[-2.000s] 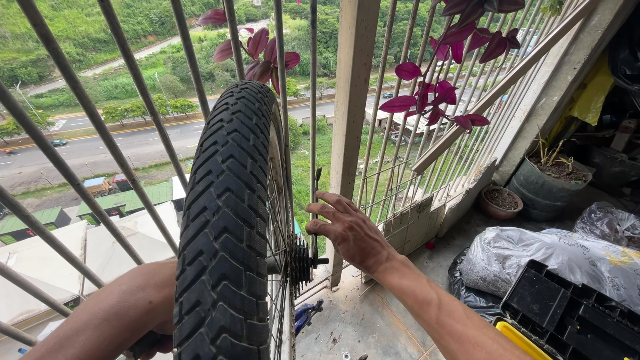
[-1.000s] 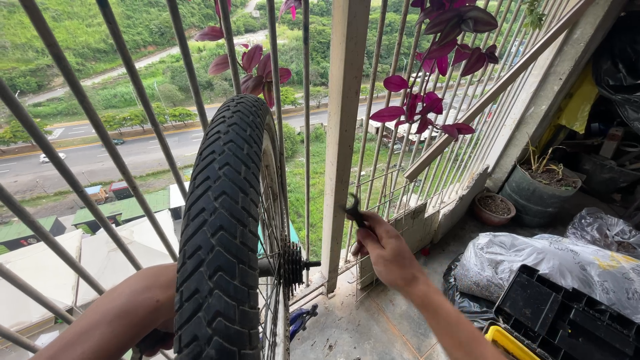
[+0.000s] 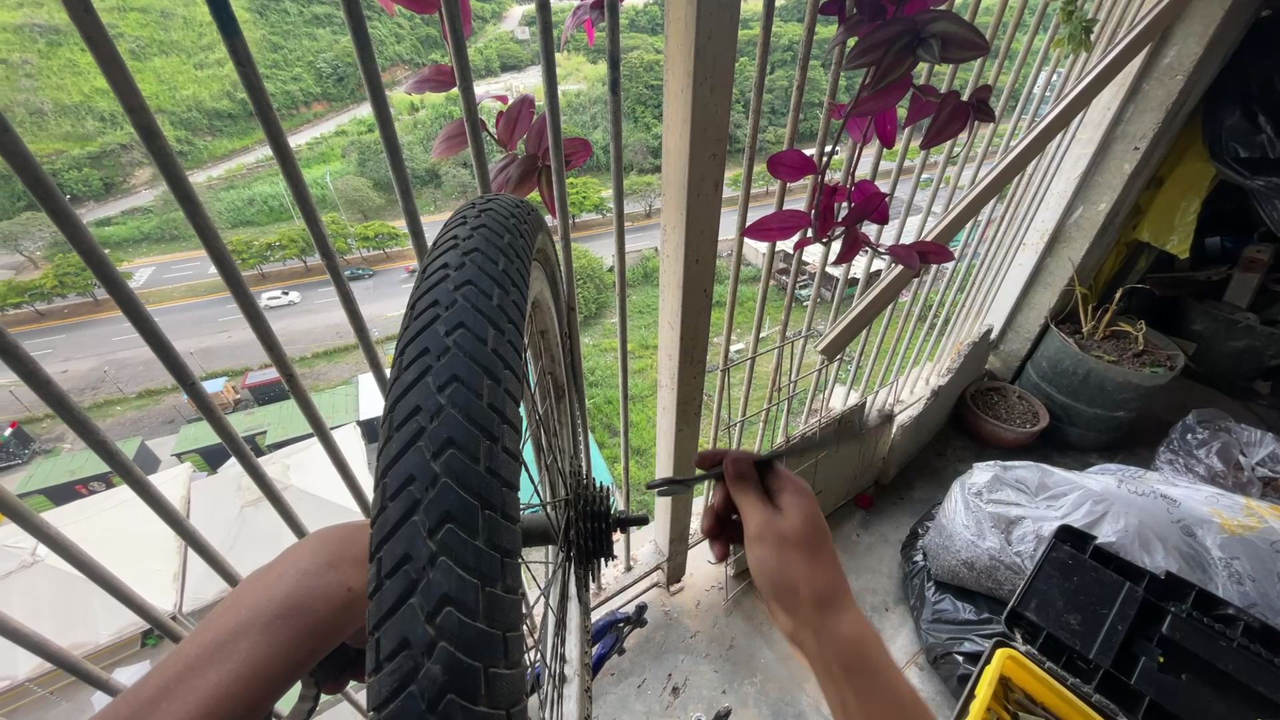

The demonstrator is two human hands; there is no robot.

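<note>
A bicycle wheel with a knobbly black tyre (image 3: 450, 450) stands upright in front of me. On its right side a cassette of sprockets (image 3: 590, 522) surrounds the hub, and the threaded axle end (image 3: 632, 521) sticks out. My right hand (image 3: 765, 500) grips a dark metal wrench (image 3: 685, 484) between thumb and fingers, its head pointing left, a little above and to the right of the axle end. My left hand (image 3: 342, 665) is low on the wheel's left side, mostly hidden behind the tyre; part of a dark metal tool (image 3: 303, 695) shows beside it.
Metal railing bars (image 3: 300, 230) and a post (image 3: 690, 290) rise behind the wheel. Blue metal parts (image 3: 612, 635) lie on the floor. At the right are a yellow and black toolbox (image 3: 1030, 685), a filled plastic bag (image 3: 1080, 520), a small clay pot (image 3: 1003, 405) and a larger planter (image 3: 1095, 370).
My right hand was at the axle end two seconds ago, then moved away to the right with the wrench upright. Now the wrench lies nearly level, pointing left. My left arm stays beside the wheel.
</note>
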